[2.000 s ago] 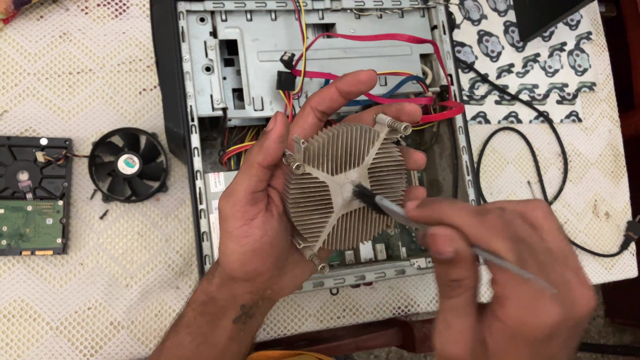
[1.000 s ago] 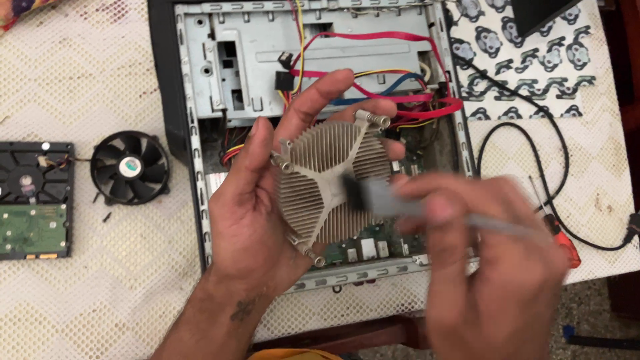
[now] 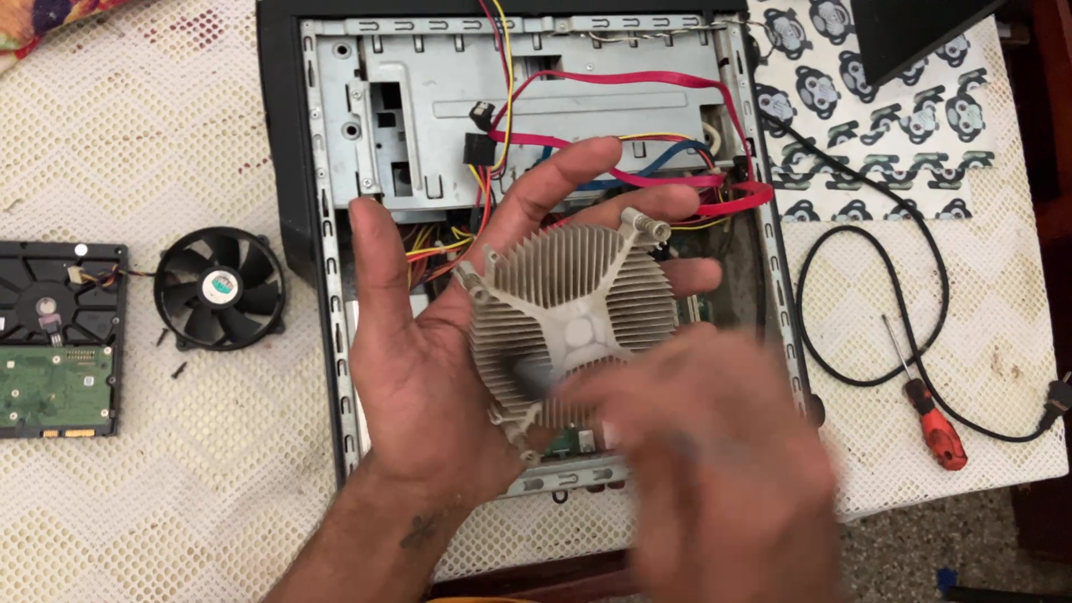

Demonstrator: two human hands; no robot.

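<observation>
A round finned metal CPU heat sink (image 3: 578, 322) with spring screws at its corners rests in my left hand (image 3: 427, 368), palm up, its fingers spread behind the fins. My right hand (image 3: 720, 444), blurred by motion, grips a brush (image 3: 532, 375) whose dark bristles are against the lower left fins. Most of the brush handle is hidden or blurred. Beneath both hands lies the metal computer case (image 3: 578, 100) with its cover off, showing red, yellow and blue cables.
A black cooling fan (image 3: 219, 287) and a hard drive (image 3: 59, 335) lie at left on the lace tablecloth, with small screws nearby. At right are a red-handled screwdriver (image 3: 934, 423), a looped black cable (image 3: 804, 310) and a patterned sheet (image 3: 846, 109). The table edge runs below.
The brush has moved from the heat sink's centre to its lower left fins. My right hand no longer covers the screwdriver. My left hand still holds the heat sink.
</observation>
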